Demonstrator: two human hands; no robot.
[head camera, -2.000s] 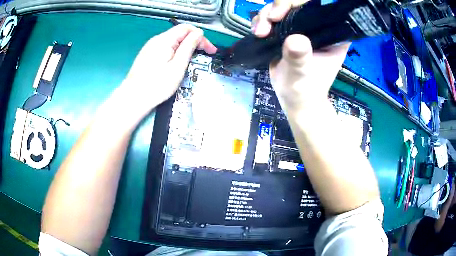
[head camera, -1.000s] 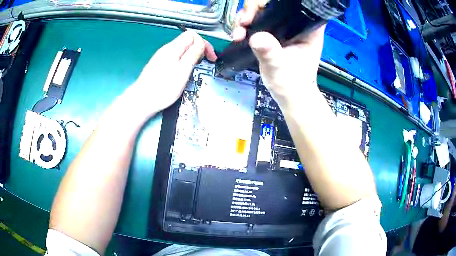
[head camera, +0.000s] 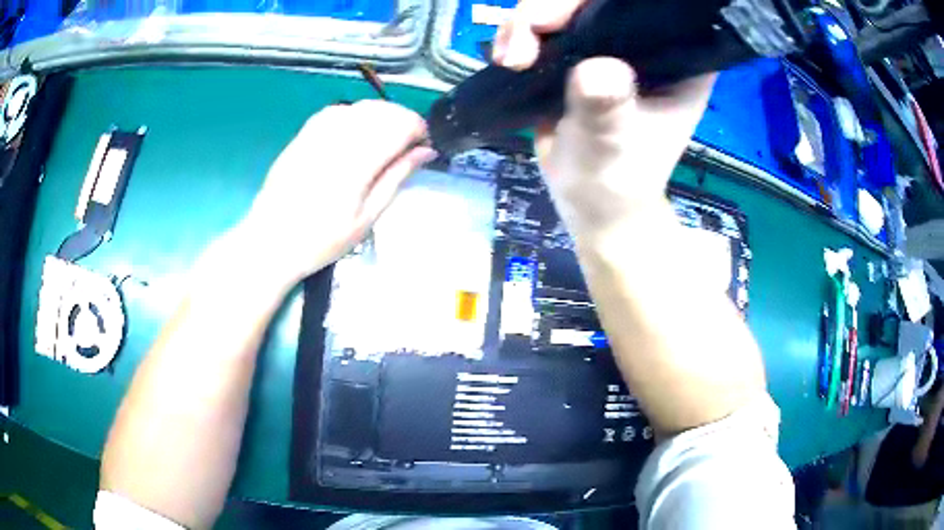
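The opened laptop base (head camera: 487, 455) lies on the green mat, its battery (head camera: 538, 399) on the near side and a silver-white plate (head camera: 424, 269) at its left. My right hand (head camera: 611, 124) grips a thick black electric screwdriver (head camera: 580, 62), tilted, its narrow end down at the laptop's far left corner. My left hand (head camera: 352, 171) is at that corner, fingertips together by the screwdriver's narrow end. Whether the fingertips pinch a small part cannot be seen. The bit's tip is hidden and blurred.
A loose cooling fan (head camera: 85, 323) with its heatsink (head camera: 109, 181) lies at the left. Thin coloured tools (head camera: 841, 342) lie at the right. Blue-matted trays (head camera: 745, 114) stand behind. A brown-black stick (head camera: 373, 81) is at the mat's far edge. Part of a person (head camera: 901, 455) shows at lower right.
The view has shifted slightly. My left fingertips have drawn closer together and sit slightly lower beside the screwdriver's narrow end. My right hand still holds the screwdriver.
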